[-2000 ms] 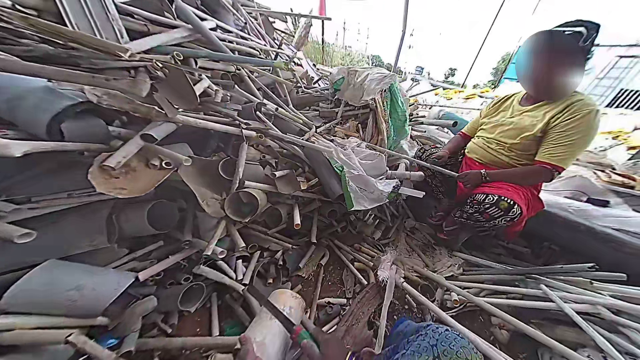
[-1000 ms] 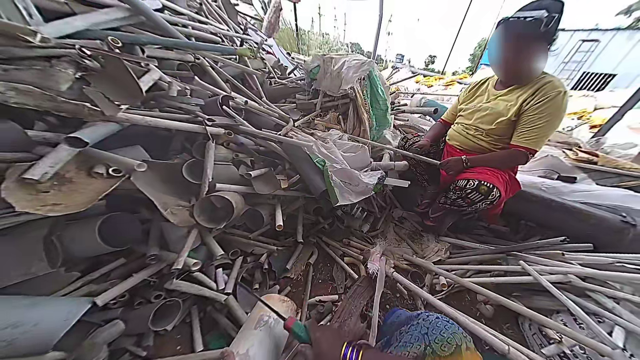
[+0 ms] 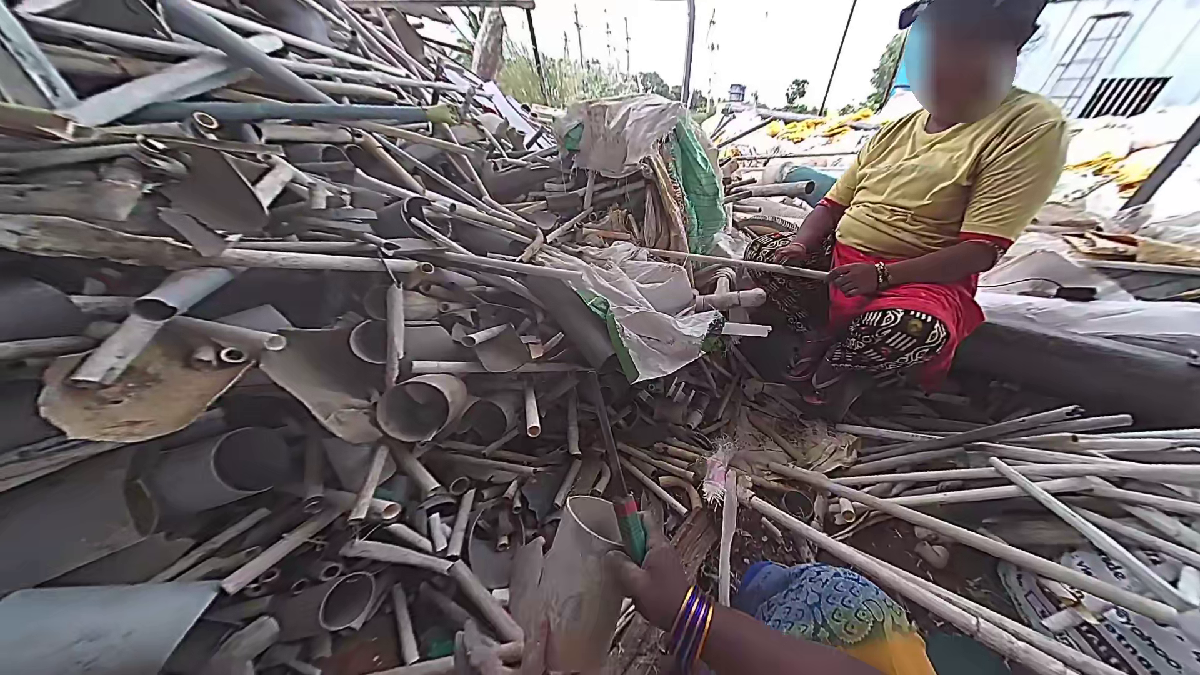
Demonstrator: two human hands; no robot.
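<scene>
At the bottom centre my right hand (image 3: 653, 574), with bangles at the wrist, grips the green and red handle (image 3: 630, 531) of a long-bladed tool. Its dark narrow blade (image 3: 605, 436) points up and away. Just left of that handle stands a wide piece of pale plastic pipe (image 3: 577, 591), tilted upward with its open end on top. My left hand (image 3: 483, 652) is low at the frame's bottom edge, left of the pipe piece and partly cut off; whether its fingers hold the pipe is unclear.
A high heap of scrap pipes (image 3: 309, 234) rises ahead and left. Long thin pipes (image 3: 975, 525) lie at the right. A white and green torn sack (image 3: 647, 309) rests mid-heap. A person in a yellow shirt (image 3: 947, 178) sits at the right, holding a thin pipe (image 3: 741, 261).
The tool's blade pointed up and left a second ago; it now stands more upright, pointing away. The wide pipe piece has been raised from a leaning position. The view has shifted somewhat.
</scene>
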